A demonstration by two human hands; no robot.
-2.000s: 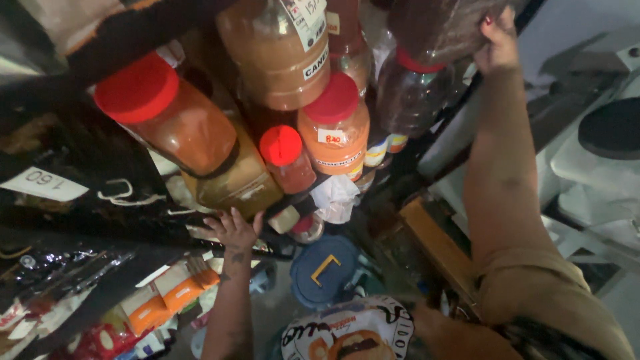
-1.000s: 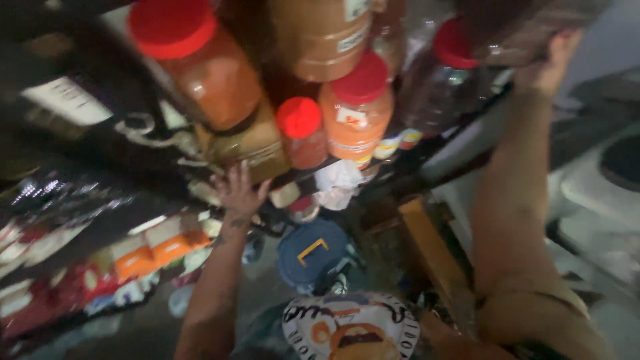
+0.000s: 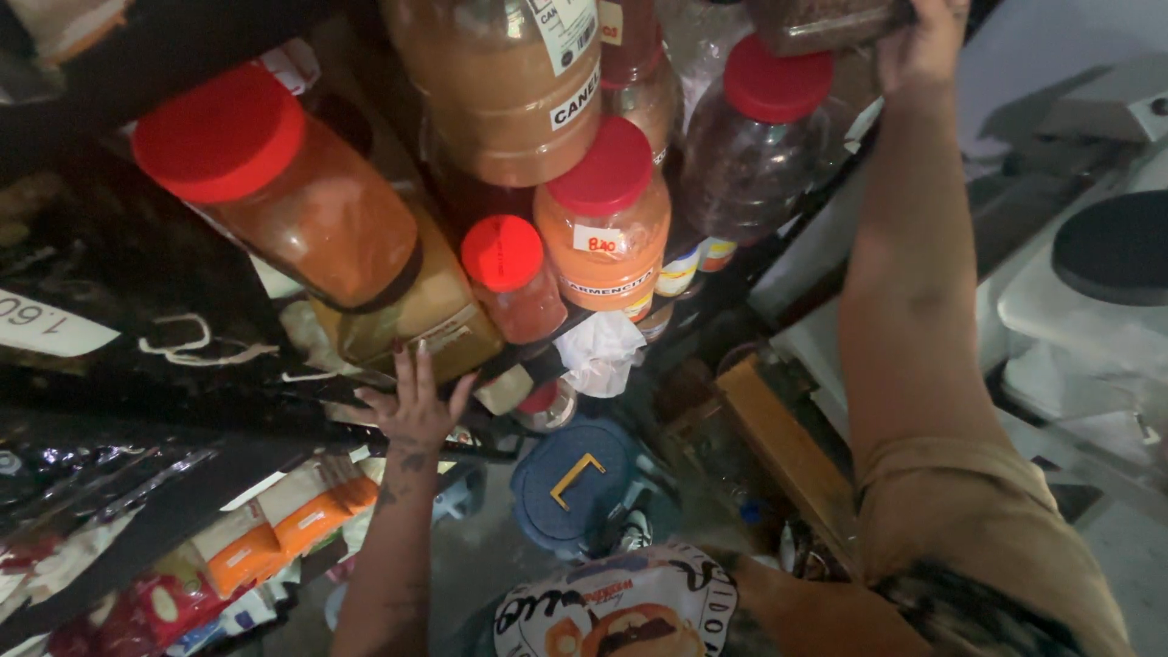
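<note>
My left hand (image 3: 415, 401) rests with spread fingers against the lower front of a plastic jar of yellow-brown powder (image 3: 411, 319) on the shelf. A jar of orange powder with a red lid (image 3: 315, 228) sits above that jar. My right hand (image 3: 922, 46), raised at the top right and partly cut off, is on the side of a clear container of dark contents (image 3: 830, 23). Below that container stands a dark-filled jar with a red lid (image 3: 757, 137). Between my hands are a small red-lidded jar (image 3: 516, 278), a jar of light orange spice (image 3: 602, 219) and a large jar of brown powder (image 3: 502, 82).
Crumpled white paper (image 3: 600, 354) hangs at the shelf edge. A blue lidded bin with a yellow handle (image 3: 575, 484) stands on the floor below. Orange-and-white packets (image 3: 283, 529) fill a lower shelf at left. A wooden board (image 3: 785, 456) and a black-lidded white container (image 3: 1049, 301) are at right.
</note>
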